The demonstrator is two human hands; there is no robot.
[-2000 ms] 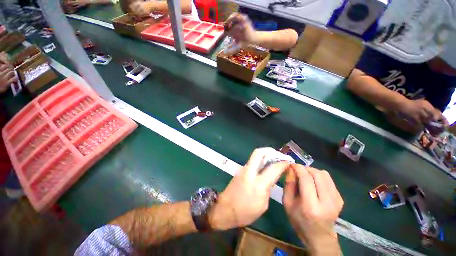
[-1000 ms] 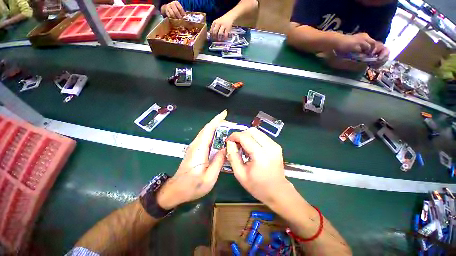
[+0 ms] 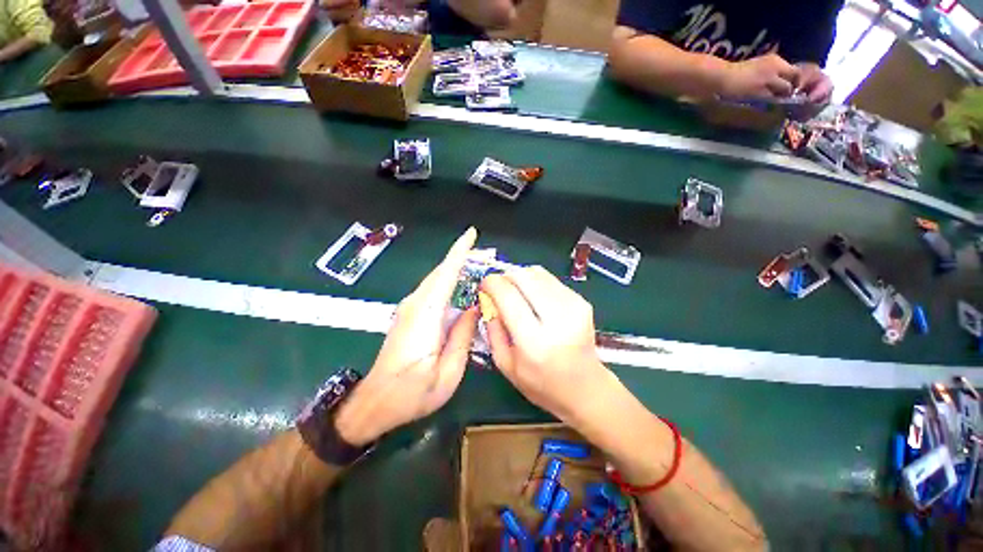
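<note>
A white device housing with a green circuit board (image 3: 470,287) is held between my two hands above the near rail. My left hand (image 3: 418,340) grips it from the left side. My right hand (image 3: 539,323) has its fingertips on the board side and covers much of the unit. Whether the right fingers pinch a small part cannot be seen. An open cardboard battery box (image 3: 471,485) with blue battery cells (image 3: 550,485) is below my right wrist.
A green conveyor belt (image 3: 259,232) carries several housings. A pink-red tray (image 3: 65,367) is at left and a pile of units (image 3: 940,464) at right. Across the belt are a parts box (image 3: 367,73), another tray (image 3: 221,43), unit piles and a person's hands (image 3: 778,78).
The housing and both hands stay together above the rail, with the right fingers slightly shifted. Belt units sit further right in view. Across the belt, a hand has left the parts box and unit pile.
</note>
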